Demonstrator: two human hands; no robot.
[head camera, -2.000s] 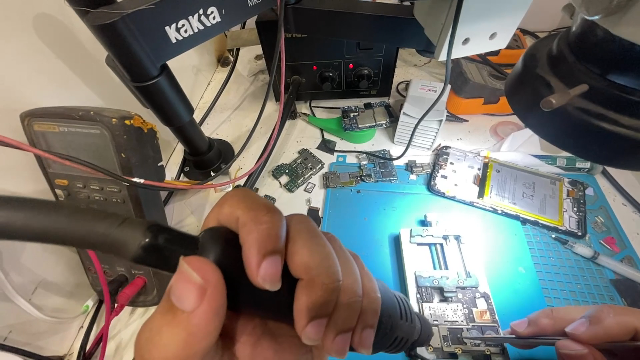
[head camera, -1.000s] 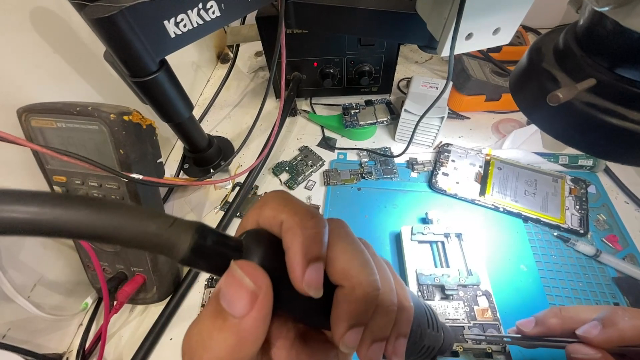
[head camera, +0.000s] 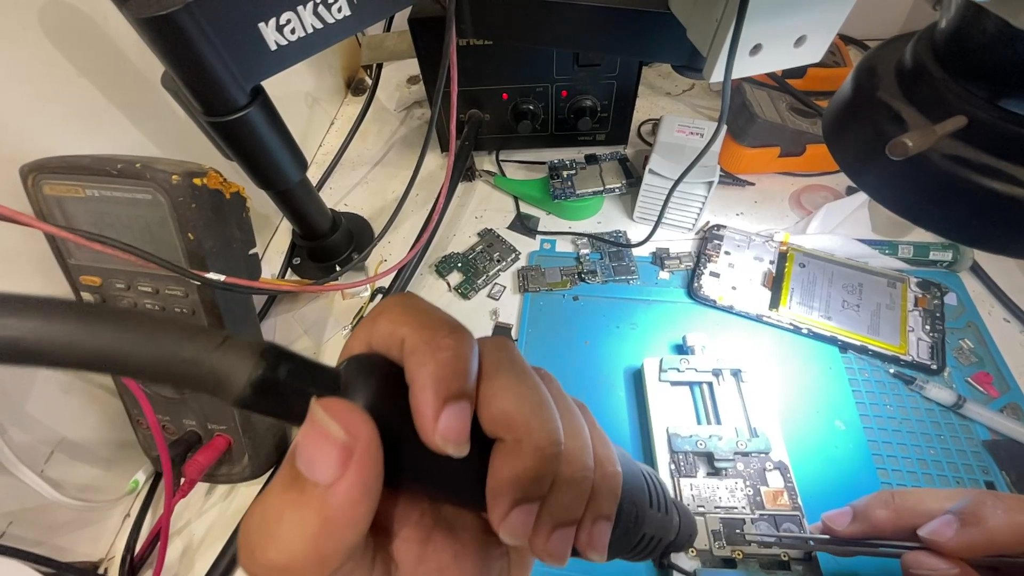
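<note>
My left hand is wrapped around the black handle of a hot air gun, whose hose runs off to the left. The gun's front end is beside the lower left part of a phone circuit board. A metal board holder on the blue mat carries that board. At the lower right, my right hand grips thin metal tweezers, their tips over the board's lower part. Whether the tips touch it, I cannot tell.
A black rework station stands behind several loose circuit boards. An opened phone with its battery and a syringe lie at the right. A multimeter leans at the left. A black microscope part overhangs the upper right.
Both hands still hold their tools near the board. The left hand and hot air gun have shifted slightly between frames. One of the station's two red lights, dark one second ago, is lit now.
</note>
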